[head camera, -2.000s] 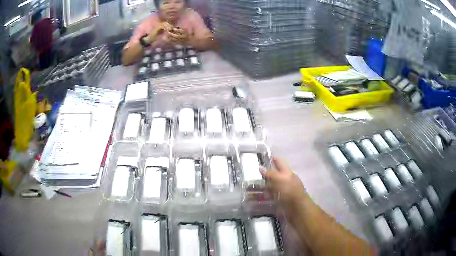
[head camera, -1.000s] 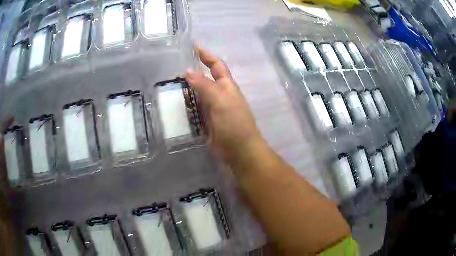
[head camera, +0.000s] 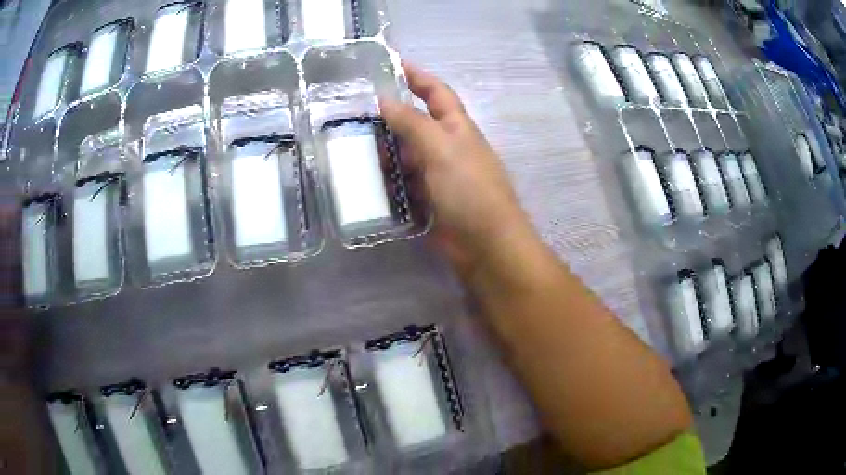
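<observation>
A clear blister tray (head camera: 278, 301) with rows of white battery-like packs spreads over the left and middle of the view. The packs, such as the one at the right end of the middle row (head camera: 357, 176), have dark strips at the top and right edges, with thin wires at the top. My right hand (head camera: 455, 167) holds the tray's right edge beside that pack, thumb on the rim; its other fingers are partly hidden. My left hand (head camera: 13, 315) is a brownish blur at the left edge, cut off; its fingers cannot be made out.
A second clear tray (head camera: 612, 130) with three rows of white packs lies to the right on the pale wood-grain table (head camera: 506, 83). Beyond it are more clear plastic (head camera: 788, 102) and a blue bin (head camera: 788, 51). A dark shape fills the lower right.
Since two seconds ago the view has tipped down and closer over the tray; the coworker and yellow bin have left view. In the last second the tray and right hand have shifted slightly right.
</observation>
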